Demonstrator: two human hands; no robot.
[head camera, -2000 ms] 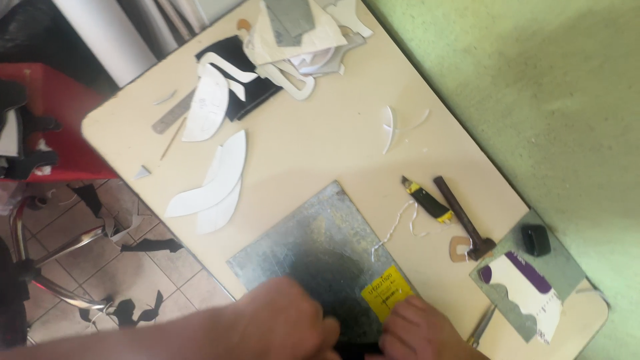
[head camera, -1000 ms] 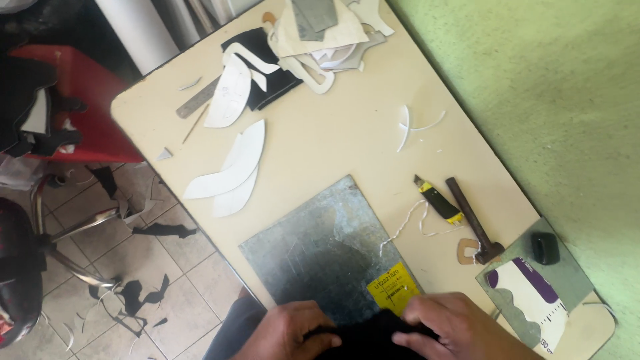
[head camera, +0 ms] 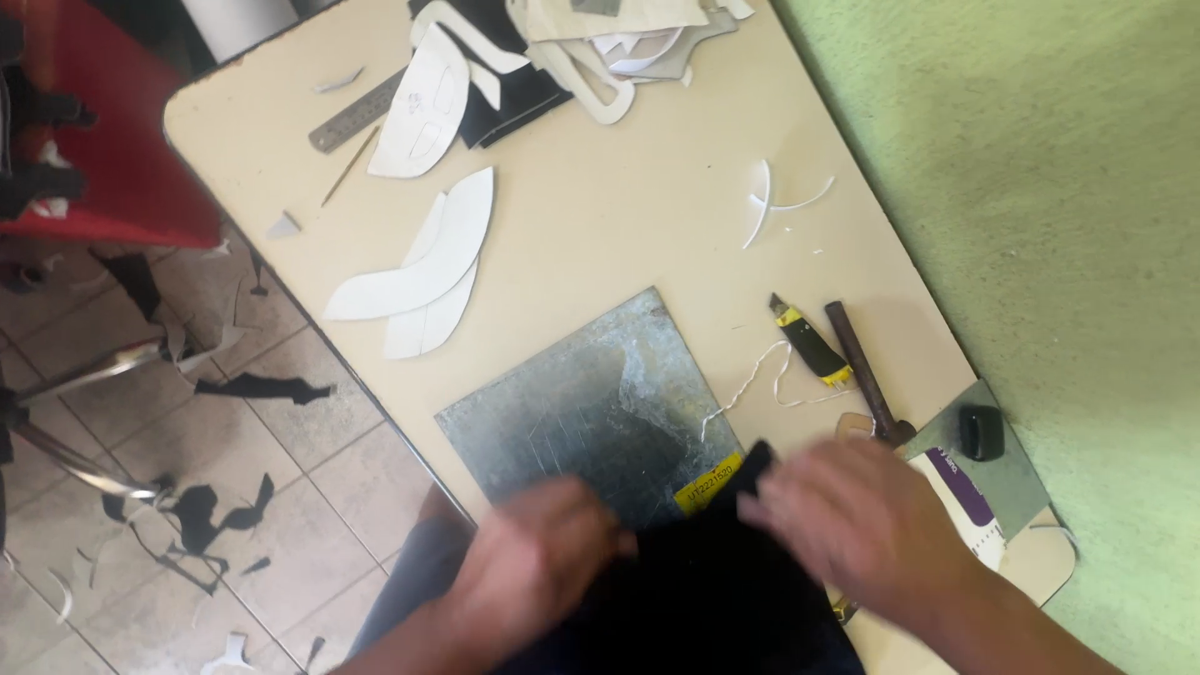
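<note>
My left hand [head camera: 553, 553] and my right hand [head camera: 834, 516] both grip a piece of black material [head camera: 703, 591] at the near side of the table; the fingers are blurred. The black piece overlaps the near part of a grey metal plate [head camera: 581, 394], which bears a yellow label [head camera: 710, 483] with writing. To the right of the plate lie a black and yellow utility knife [head camera: 811, 347] and a hammer [head camera: 864, 370], with white thread [head camera: 750, 375] beside them. Where the black piece ends towards my body cannot be told.
White curved pattern pieces [head camera: 412, 281], a steel ruler [head camera: 356, 112] and a heap of light scraps [head camera: 619, 37] lie further off. A grey sheet [head camera: 1017, 469] bearing a black object [head camera: 982, 432] is at the right edge. Dark scraps [head camera: 197, 516] litter the tiled floor beside a chair's metal legs [head camera: 84, 464].
The black piece shows more fully between my hands than one second ago, and its right corner is raised. My hands stand further apart.
</note>
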